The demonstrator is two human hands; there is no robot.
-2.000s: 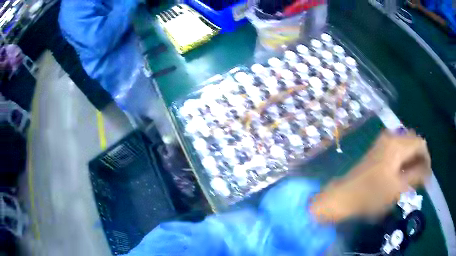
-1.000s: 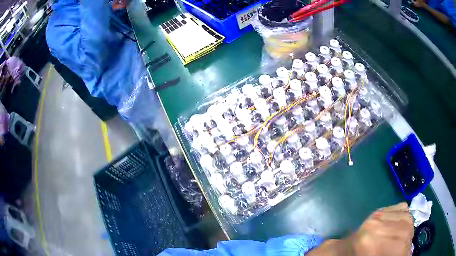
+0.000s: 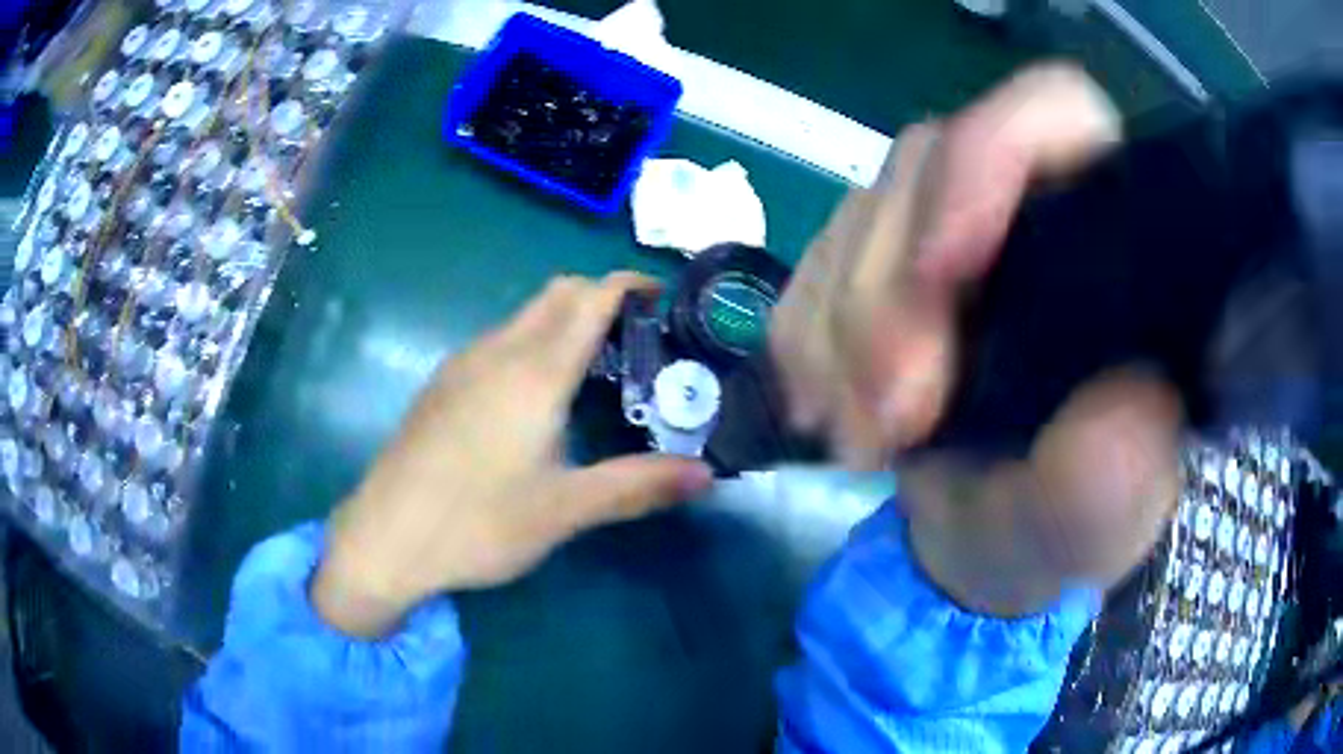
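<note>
A black lens assembly (image 3: 737,308) with a round glass that reflects green lies on the green mat in front of me. A small white motor (image 3: 685,395) sits beside the lens. My left hand (image 3: 516,427) holds the lens assembly at its left side, with the thumb below the motor and the fingers at the upper left edge. My right hand (image 3: 943,295) is blurred and is closed around a thick black electric screwdriver (image 3: 1134,280), to the right of and above the lens. The screwdriver's tip is hidden or too blurred to see.
A small blue bin (image 3: 567,111) with dark screws stands beyond the lens, with a crumpled white tissue (image 3: 698,205) beside it. Clear blister trays of white motors lie at the left (image 3: 184,265) and lower right (image 3: 1222,589). A pale rail (image 3: 781,125) runs along the far side.
The view has swung to the right, from the left tray to the lens. Both hands now show, the left on the lens assembly and the right around the screwdriver.
</note>
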